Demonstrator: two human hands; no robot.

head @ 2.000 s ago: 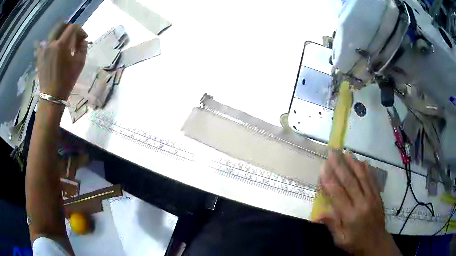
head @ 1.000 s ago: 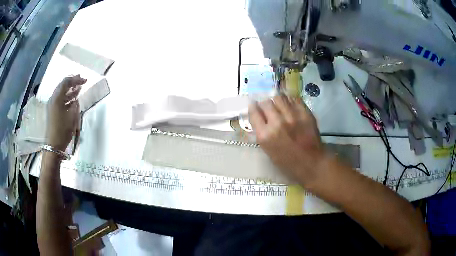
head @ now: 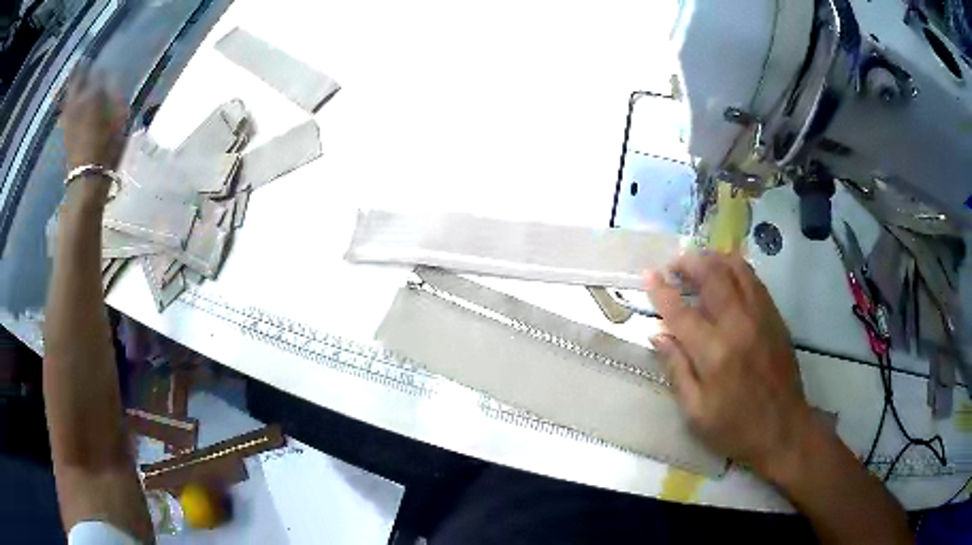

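Note:
A pale beige panel strip [head: 480, 245] lies flat across the table, its right end under the fingers of my right hand [head: 735, 351]. Below it lies a wider beige piece [head: 522, 373] with a zipper [head: 533, 327] and its metal teeth along the upper side; my right hand covers part of its right end. My left hand [head: 94, 122] is at the far left, beyond the pile of small end pieces [head: 181, 202]. It is blurred, and I cannot tell whether it holds anything.
The sewing machine head [head: 767, 85] stands at the upper right, with yellow guide tape [head: 729, 218] below it. Red-handled snips [head: 869, 309] with a black cord and a zipper pile [head: 927, 256] lie right. A lone strip [head: 277, 69] lies upper left. Brown pieces [head: 213, 458] lie below the table.
A pale strip, blurred in motion a second ago, now lies flat above the zipper piece. It was not there two seconds ago. My right hand has moved up from the table's front edge. The view has shifted.

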